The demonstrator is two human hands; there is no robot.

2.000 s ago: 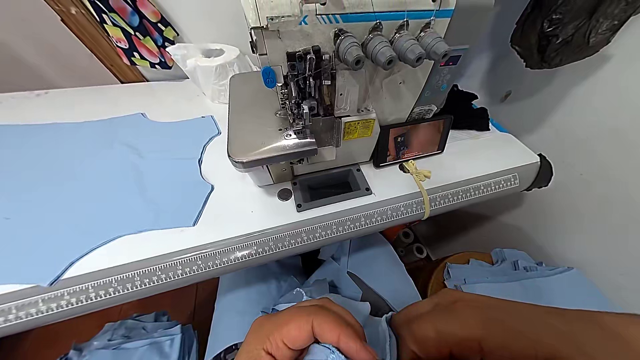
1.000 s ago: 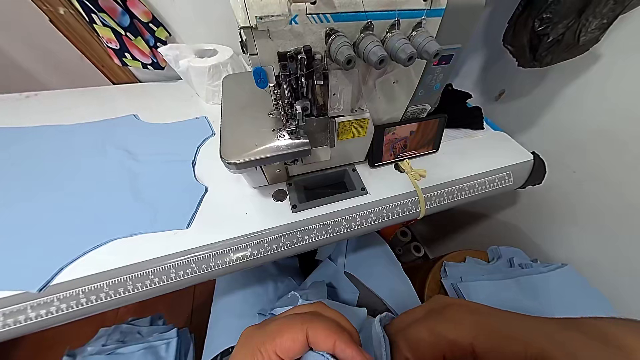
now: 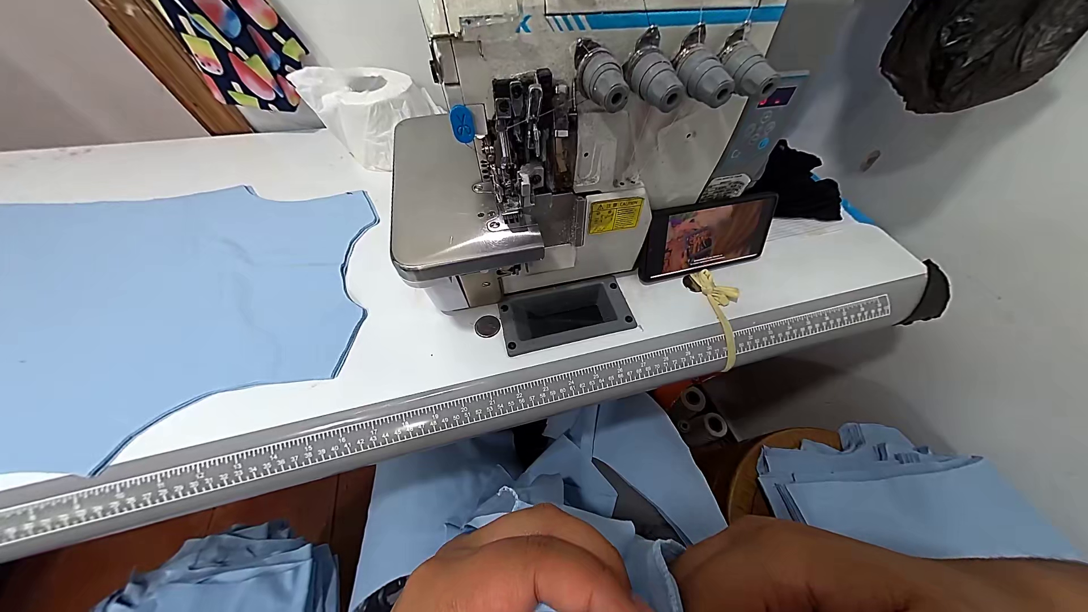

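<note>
Low in the view, my left hand [image 3: 523, 565] is closed on bunched light blue fabric [image 3: 565, 489], its fingertips hidden. My right hand [image 3: 731, 565] comes in from the right and grips the same fabric close beside it, its fingers largely out of sight. More of the blue cloth hangs below the table's front edge. Above on the table stands an overlock sewing machine [image 3: 518, 195]. To its left, cut light blue fabric panels [image 3: 187, 297] lie flat.
A measuring tape strip [image 3: 476, 416] runs along the table edge. A phone [image 3: 710, 238] leans by the machine, near a tied yellow band [image 3: 722, 310]. Folded blue fabric lies on a round stool [image 3: 748, 476] at right; another fabric stack [image 3: 229, 569] is lower left. A white roll [image 3: 370, 110] stands behind.
</note>
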